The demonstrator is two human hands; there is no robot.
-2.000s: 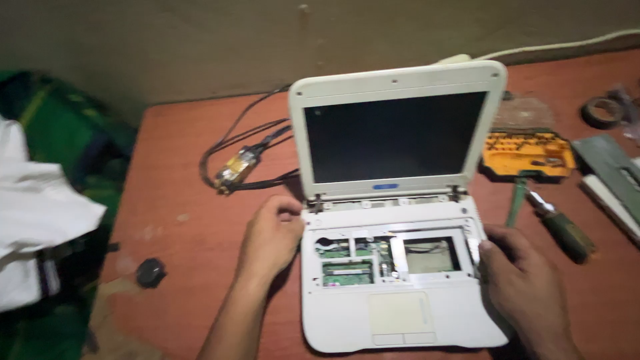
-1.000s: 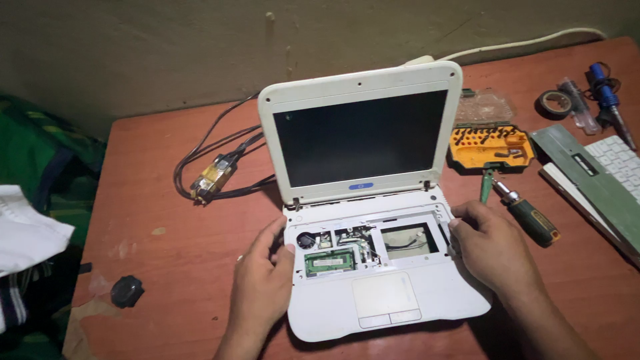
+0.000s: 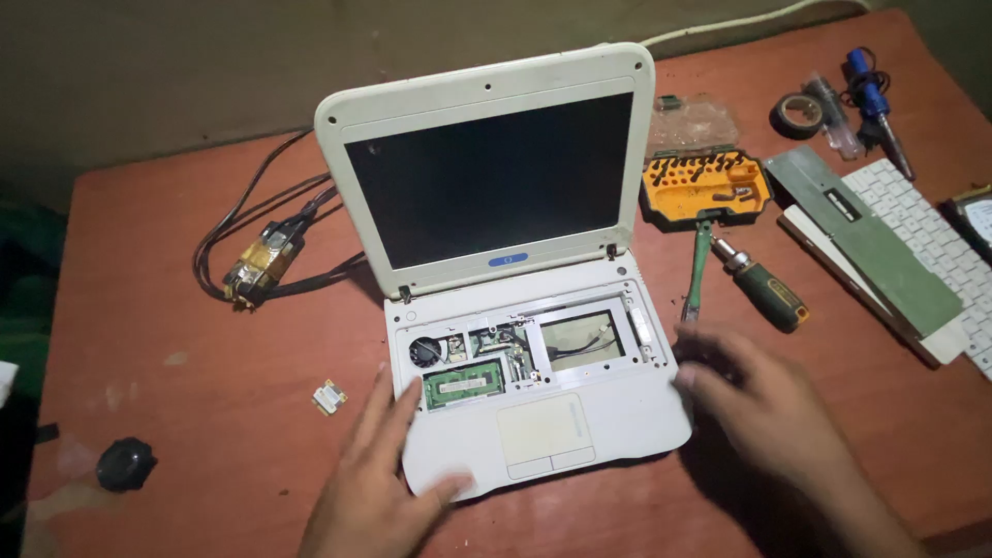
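A small white laptop (image 3: pixel 465 457) sits with its lid raised and its keyboard off, on a red-brown table. Through its openings show a fan (image 3: pixel 425 352), a green memory module (image 3: pixel 465 384) and some cables. The screen (image 3: pixel 496 178) is dark. My left hand (image 3: pixel 387 465) lies at the laptop's front left corner, fingers apart, the thumb over the palm rest. Beside the right edge is my right hand (image 3: pixel 744 395), blurred, its fingertips near the casing; whether they touch it is unclear. A green-handled tool (image 3: pixel 697 271) lies just beyond that hand, next to a screwdriver (image 3: pixel 767 294).
Behind the tools lies an orange bit case (image 3: pixel 705 186). To the right are a green metal cover (image 3: pixel 876 240), a white keyboard (image 3: pixel 930 225), a tape roll (image 3: pixel 798 116) and a blue soldering iron (image 3: pixel 868 85). On the left are a taped cable adapter (image 3: pixel 267 260), a small card (image 3: pixel 329 397) and a black knob (image 3: pixel 125 464).
My left hand has shifted from the laptop's left side toward its front corner. My right hand has moved slightly away from the right edge. The small card at the left has come into sight.
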